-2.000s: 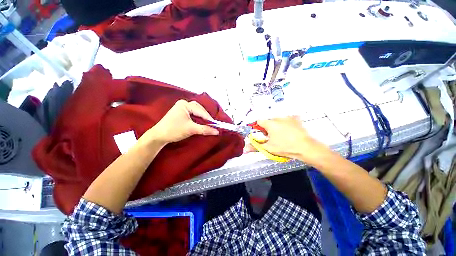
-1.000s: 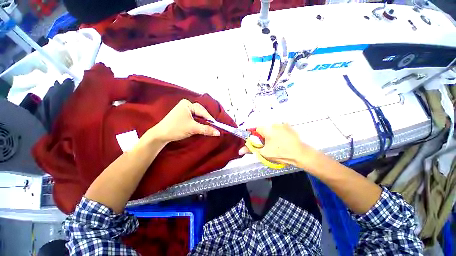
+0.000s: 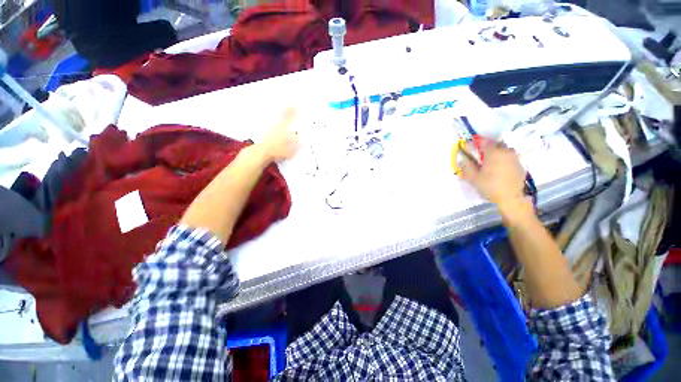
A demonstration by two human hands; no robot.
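Note:
The dark red garment [image 3: 160, 175] lies crumpled on the left of the white table, with a small white label [image 3: 131, 211] on it. My left hand [image 3: 281, 136] is blurred at the garment's far right edge, left of the needle area; whether it holds anything cannot be told. My right hand [image 3: 499, 173] is around scissors [image 3: 457, 158] with one yellow and one red handle loop, at the right of the table in front of the machine. Their blades point away from me. The JACK sewing machine [image 3: 440, 89] stands behind, its needle area [image 3: 366, 142] between my hands.
More dark red fabric [image 3: 261, 45] lies behind the table. White cloth [image 3: 82, 104] is at far left. Khaki pieces [image 3: 635, 246] hang at right. Blue bins [image 3: 493, 306] sit below the table's front edge [image 3: 358, 257]. Dark cord shows beside my right hand.
My hands have moved apart: the left away and slightly left, off the near part of the garment; the right to the right with the scissors. The garment sits further left in view.

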